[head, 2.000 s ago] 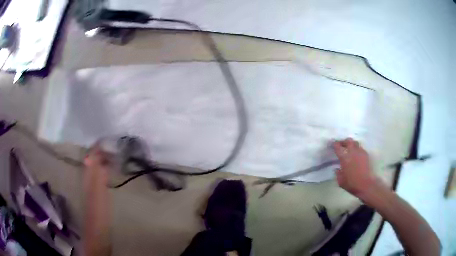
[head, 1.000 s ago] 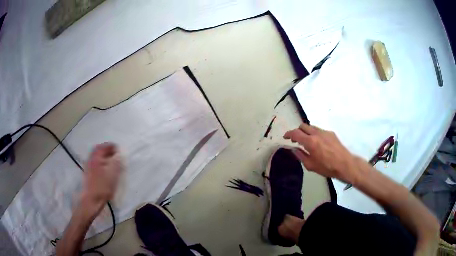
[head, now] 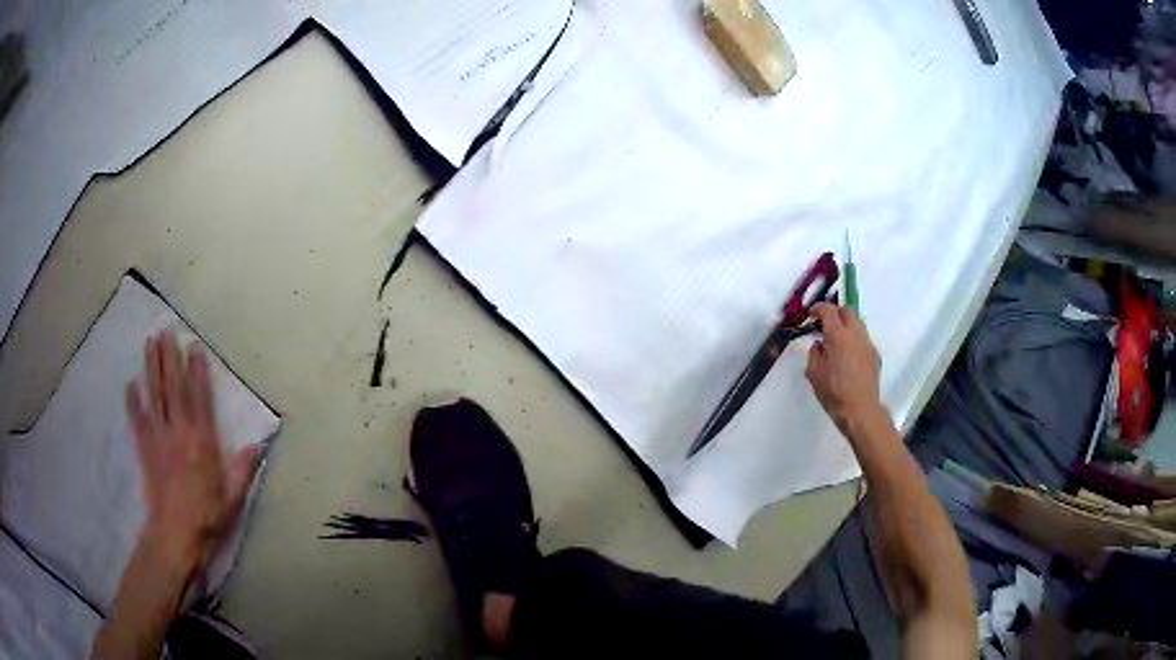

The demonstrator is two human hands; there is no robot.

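Observation:
My left hand (head: 181, 451) lies flat, fingers spread, on the paper-topped cut panel (head: 78, 426) at lower left. My right hand (head: 847, 368) has its fingers closed around the lower handle of the tailor's shears (head: 742, 393). The shears have dark blades pointing down-left and a dark red upper handle. They lie on or just above the white marker paper (head: 645, 219); any gap is hard to tell. The green-handled awl (head: 851, 286) lies beside the handles, just beyond my fingers. Dark fabric plies (head: 568, 387) show along the cut edge of the lay.
A tan block weight (head: 751, 45) and a dark metal bar (head: 976, 29) sit on the paper. Dark offcuts (head: 374, 527) lie on the beige surface (head: 258, 168). My shoe (head: 473, 496) is between the panel and lay. Grey cloth (head: 1032, 348) is piled beyond the right edge.
The view has shifted right. My right hand has moved from above my shoe to the shears and closed on a handle. My left hand has come down flat on the cut panel.

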